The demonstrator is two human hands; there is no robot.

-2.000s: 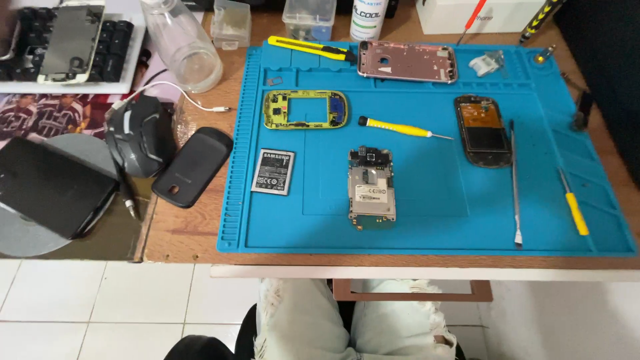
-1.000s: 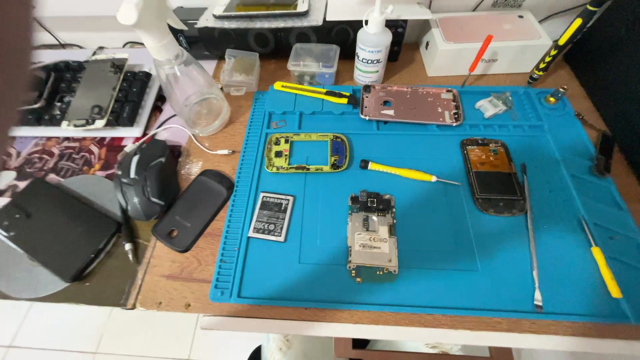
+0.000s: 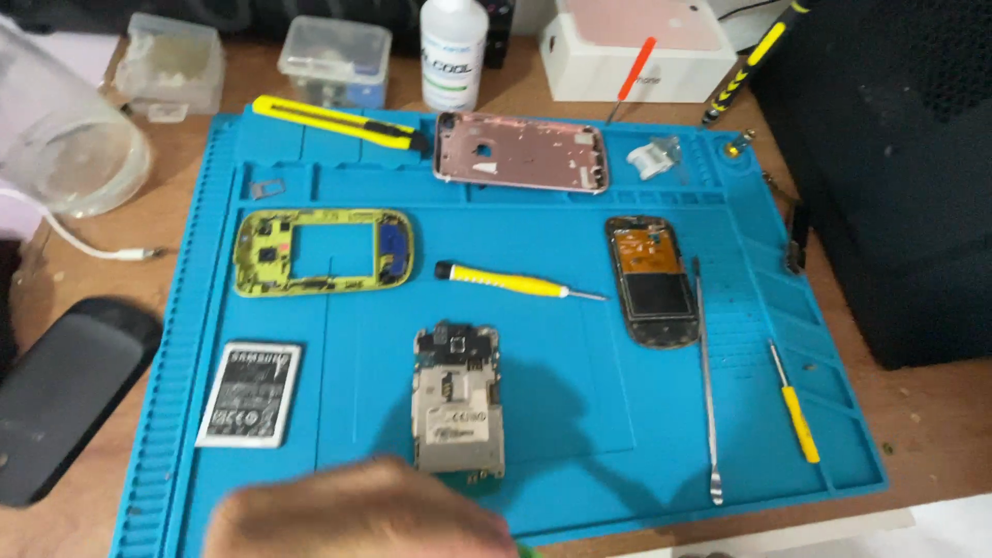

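A blurred hand, which looks like my left hand, is at the bottom edge, back up, just below a phone's circuit board with a metal frame. Its fingertips are hidden; a bit of something green shows beside it at the frame edge, and whether it is held cannot be told. My right hand is out of view. Left of the board lies a phone battery; above are a yellow-green phone mid-frame and a yellow-handled screwdriver. A phone screen assembly lies to the right, beside a metal spudger.
On the blue silicone mat also lie a yellow utility knife, a pink phone housing and a small yellow screwdriver. Behind stand a white alcohol bottle and a phone box. A black back cover lies left.
A hand has come into view at the bottom edge, near the circuit board. The view has moved closer to the mat. The parts on the mat lie as before.
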